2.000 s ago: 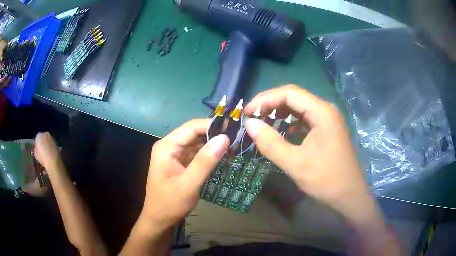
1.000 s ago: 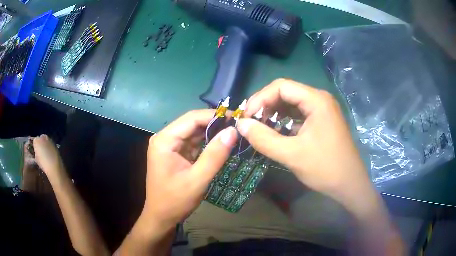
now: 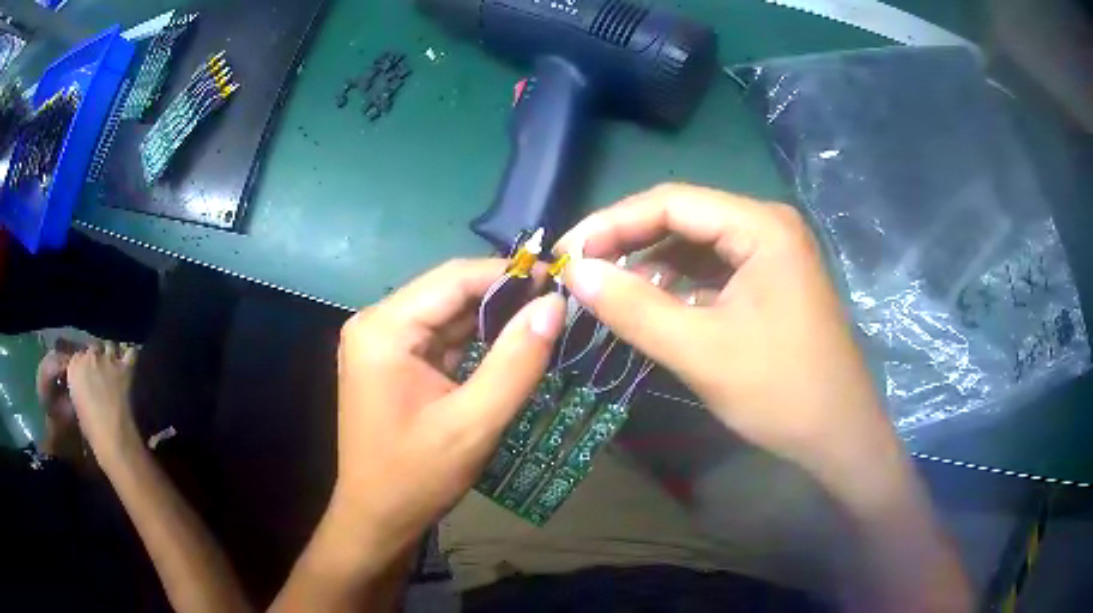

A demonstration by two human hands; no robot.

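A panel of green circuit boards hangs below my hands above my lap, with thin pale lead wires looping up from it. My left hand holds the boards and wires from the left, beside a yellow-banded white wired tip. My right hand pinches a second yellow-banded tip between thumb and forefinger. Other white tips are mostly hidden behind my right fingers. Whether a black sleeve is between my fingers I cannot tell.
A heat gun lies just beyond my hands. A clear bag of black pieces lies right. Loose black sleeves, a black plate bearing wired boards, and a blue tray are left. Another person's hands show at far left.
My right thumb and forefinger have closed over the second yellow-banded tip, covering most of it. The board panel hangs slightly lower. The other person's hands have come together.
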